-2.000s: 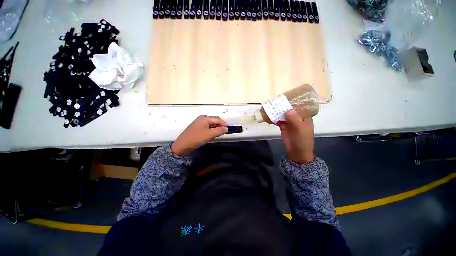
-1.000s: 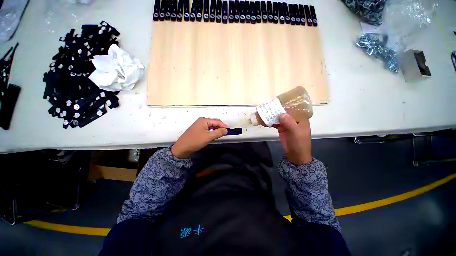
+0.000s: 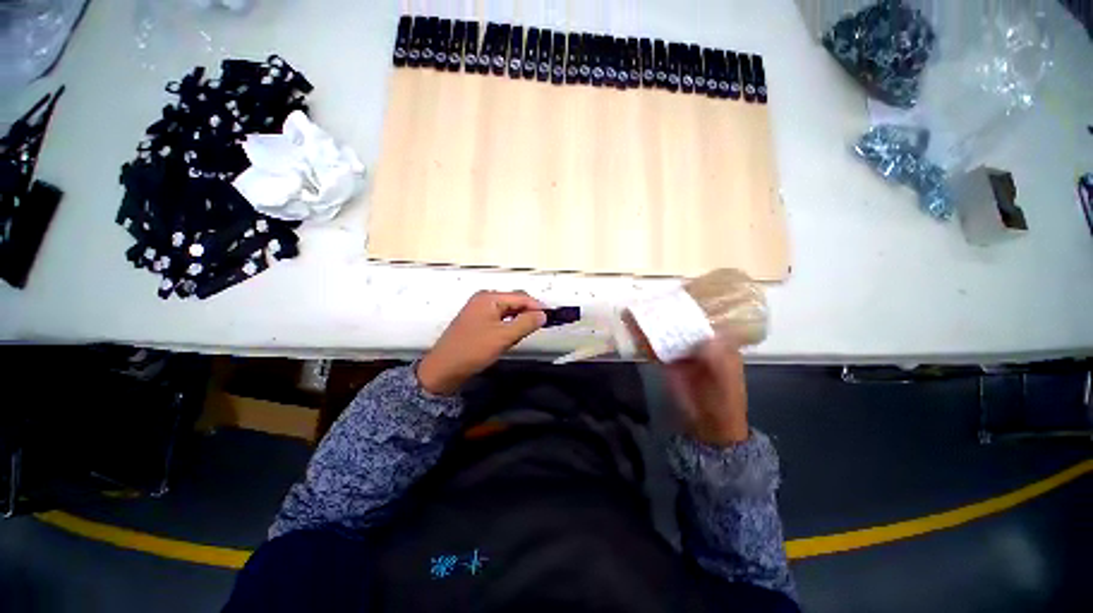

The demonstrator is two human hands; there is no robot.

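My left hand (image 3: 482, 335) holds a black tab (image 3: 561, 316) between thumb and fingertips, just over the table's front edge. My right hand (image 3: 710, 386) grips a glue bottle (image 3: 734, 307) with yellowish-brown contents and a white label; hand and bottle are slightly blurred. The bottle lies tilted, its pale nozzle (image 3: 585, 352) pointing left, below the tab and apart from it. The pale wooden board (image 3: 575, 180) lies beyond my hands, with a row of black tabs (image 3: 579, 58) side by side along its far edge.
At left lies a pile of black tabs (image 3: 192, 180) with a crumpled white wad (image 3: 300, 170) on its right side. At right are blue-grey metal parts (image 3: 907, 162), a dark bag (image 3: 885, 50), a small open box (image 3: 990, 206) and clear plastic (image 3: 1013, 60). Black pieces (image 3: 26, 228) lie far left.
My right hand and the bottle have moved down towards me, and the nozzle has dropped from beside the tab to below it. My left hand still holds the tab. The view has shifted slightly.
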